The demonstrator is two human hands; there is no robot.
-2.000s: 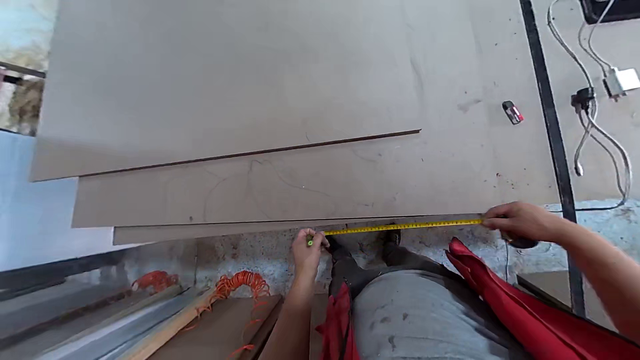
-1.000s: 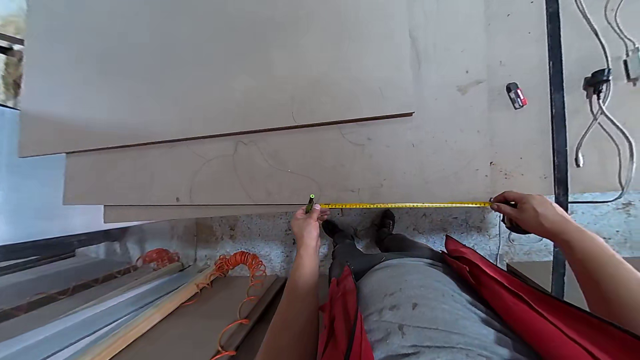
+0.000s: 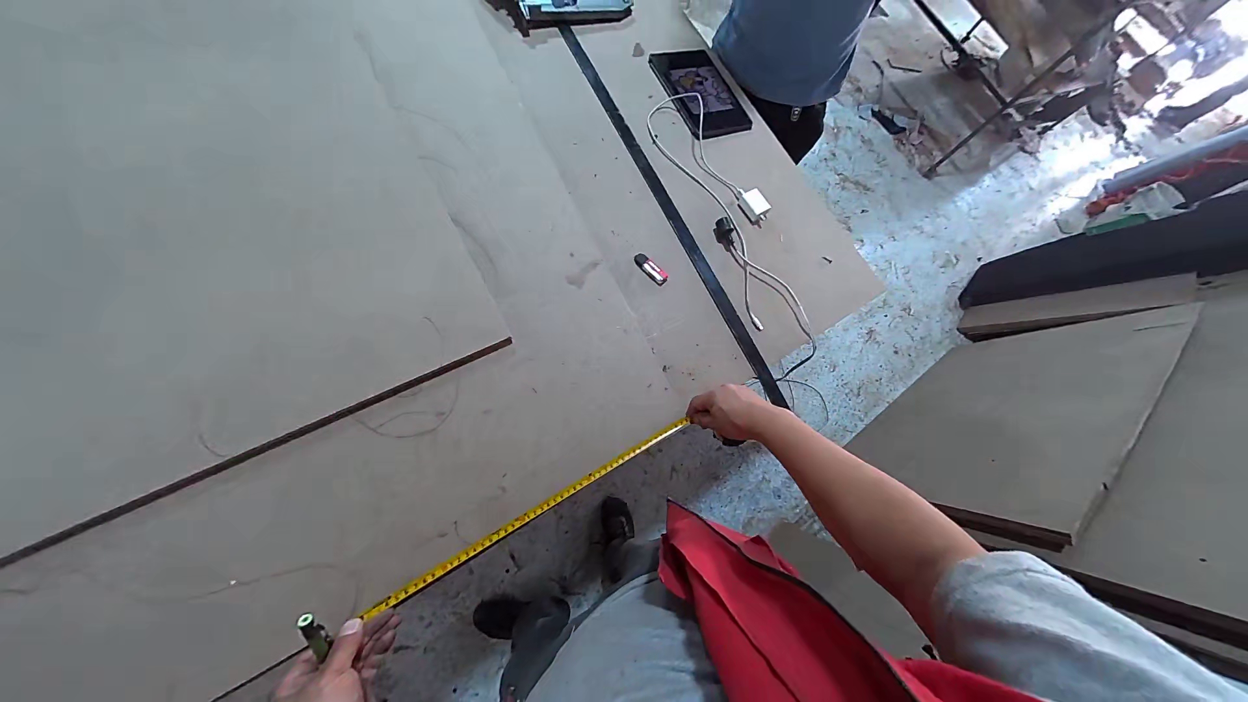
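A yellow tape measure blade (image 3: 526, 517) stretches along the near edge of a large brown-grey board (image 3: 468, 429). My right hand (image 3: 733, 413) is closed around its right end, with a dark part of the tape case showing beneath the fingers. At the blade's left end, my left hand (image 3: 341, 663) holds a green pen-like marker (image 3: 313, 636) between thumb and fingers, and the blade meets the thumb. Some of the left fingers extend under the blade.
On the boards lie a dark metal strip (image 3: 673, 210), a small red and black object (image 3: 650, 269), white cables with a charger (image 3: 754, 205) and a tablet (image 3: 700, 93). A person (image 3: 795, 49) stands beyond the far corner. Stacked boards (image 3: 1033, 419) are at right.
The view has swung to the right, bringing the tablet, the other person and the stacked boards into sight. The tape stays stretched between both hands.
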